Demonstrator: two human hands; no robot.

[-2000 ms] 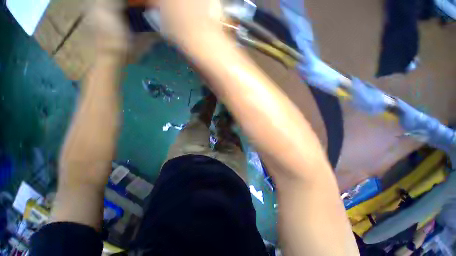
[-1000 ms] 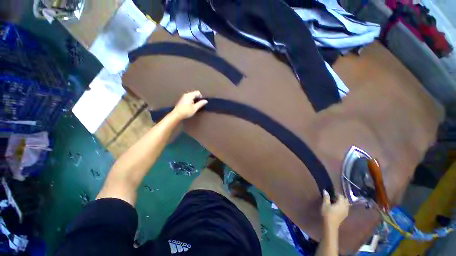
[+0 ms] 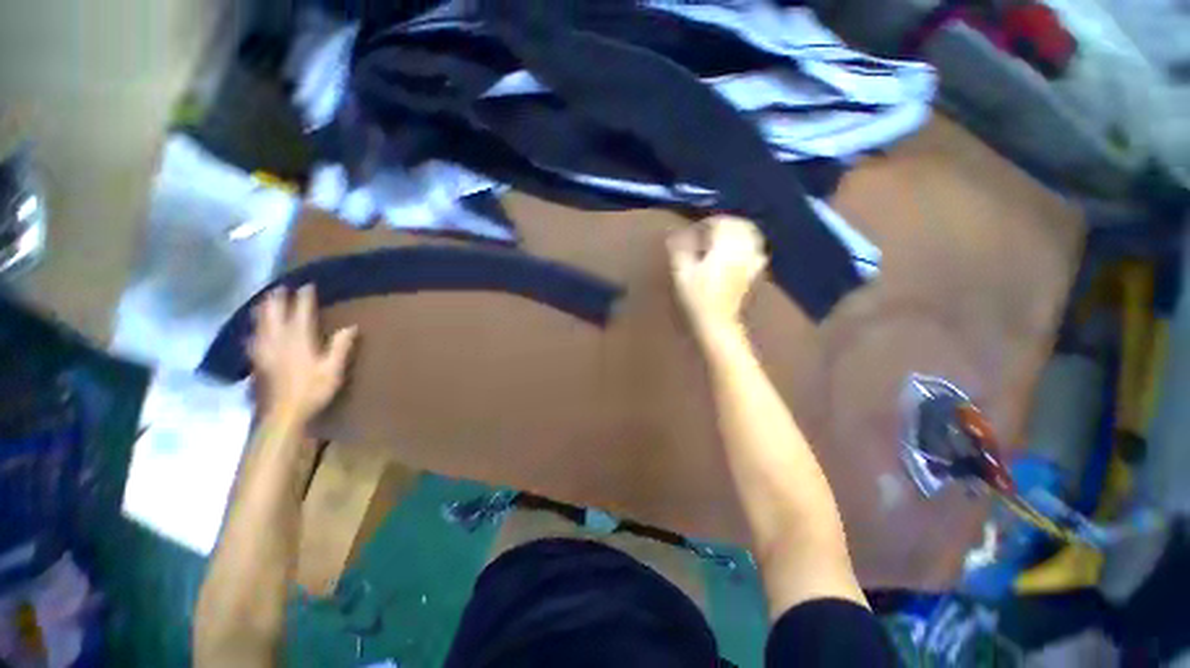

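Note:
A long curved dark strip (image 3: 457,268) lies flat at the left of the table, its left end near a white sheet. My left hand (image 3: 298,355) rests over its left end, fingers spread. My right hand (image 3: 718,268) is at the lower edge of a heap of loose black and pale pieces (image 3: 600,111), beside a wide black piece (image 3: 770,189). Its fingers are curled and blurred; whether they grip cloth cannot be told. The steam iron (image 3: 953,437) lies at the right, its orange-brown handle to the right, away from both hands.
The brown table cover (image 3: 522,405) spans the view. White sheets (image 3: 196,450) and a cardboard box (image 3: 346,502) are at its left. A yellow frame (image 3: 1122,379), blue items and the iron's cord are at the right. Green floor (image 3: 450,535) with dark scraps shows below.
The long strip both hands held across the table's middle is gone from there. My left hand has moved left onto the strip at the left; my right hand has moved up and left to the heap.

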